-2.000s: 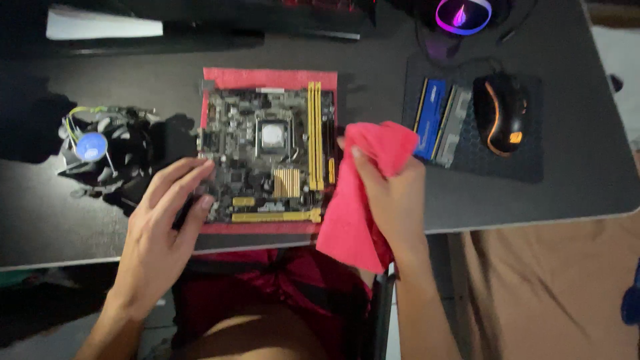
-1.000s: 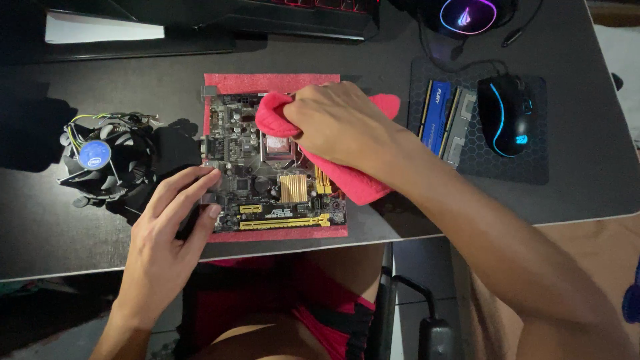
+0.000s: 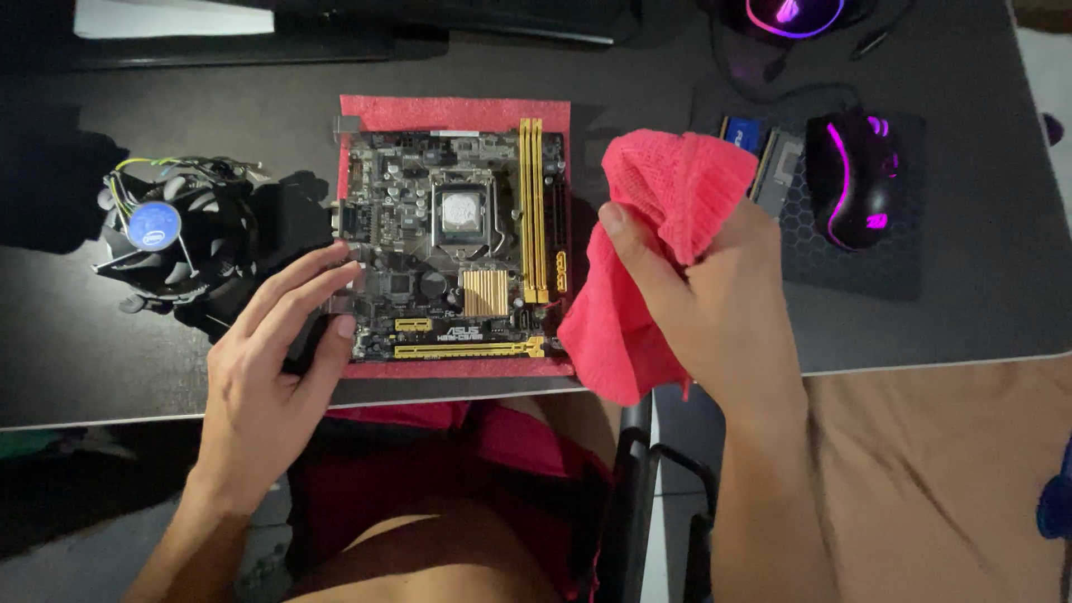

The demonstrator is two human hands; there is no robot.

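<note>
An ASUS motherboard [image 3: 419, 289] lies flat on a red foam sheet [image 3: 456, 110] at the desk's front edge. In its socket sits a CPU [image 3: 461, 213] with whitish-grey residue on its lid. My left hand [image 3: 276, 360] rests at the board's left edge, its fingertips on the port side; whether it grips the board I cannot tell. Right of the board, my right hand [image 3: 712, 293] holds a bunched red cloth [image 3: 636, 327], raised clear of the CPU. An Intel CPU cooler [image 3: 180, 239] with a black fan and loose wires stands left of the board.
On a black mouse pad [image 3: 871, 272] at the right are a lit mouse [image 3: 854, 180], a blue memory module [image 3: 742, 134] and a grey one [image 3: 779, 172], partly behind my right hand. A headset [image 3: 791, 17] with a glowing ring lies behind. The desk's front edge [image 3: 109, 423] runs below the board.
My right hand has moved from over the CPU, where it was one second ago, back to the right with the cloth. My left hand has stayed at the board's left edge.
</note>
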